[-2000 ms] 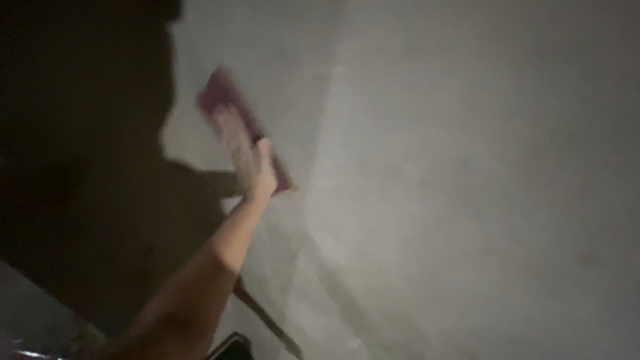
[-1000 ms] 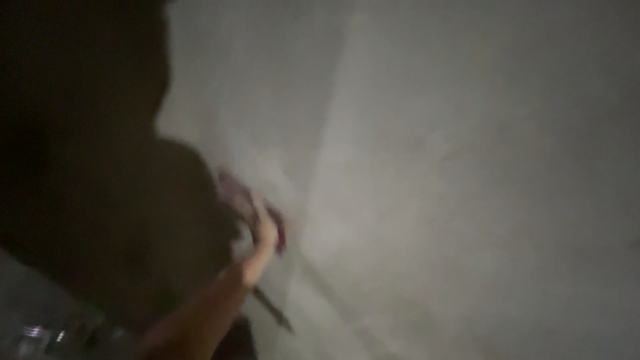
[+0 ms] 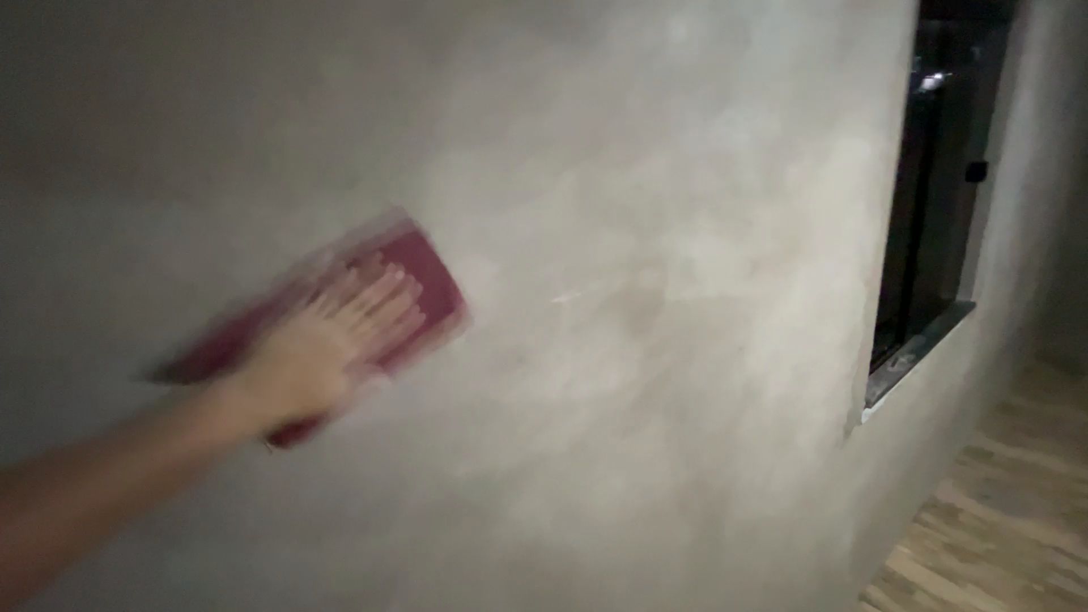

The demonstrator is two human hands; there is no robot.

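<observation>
Flat against a dark red sheet (image 3: 438,285), probably sandpaper, lies my left hand (image 3: 327,344), back of the hand toward me and fingers stretched toward the upper right. The palm holds the sheet against a grey plastered wall (image 3: 595,382). Both hand and sheet are blurred by motion, and the forearm reaches in from the lower left. The sheet's far corner beyond the fingers and its lower edge beside the wrist stick out. My right hand is out of view.
At the right, a dark window (image 3: 931,170) is set in the wall, with a narrow sill (image 3: 922,348) below it. A floor with a wood-like pattern (image 3: 994,510) shows at the lower right. The wall's left side is in shade.
The view has swung a lot, bringing the window and floor in. My left hand stays on the red sheet throughout. The big dark shadow and thin dark strip at the left are gone from view.
</observation>
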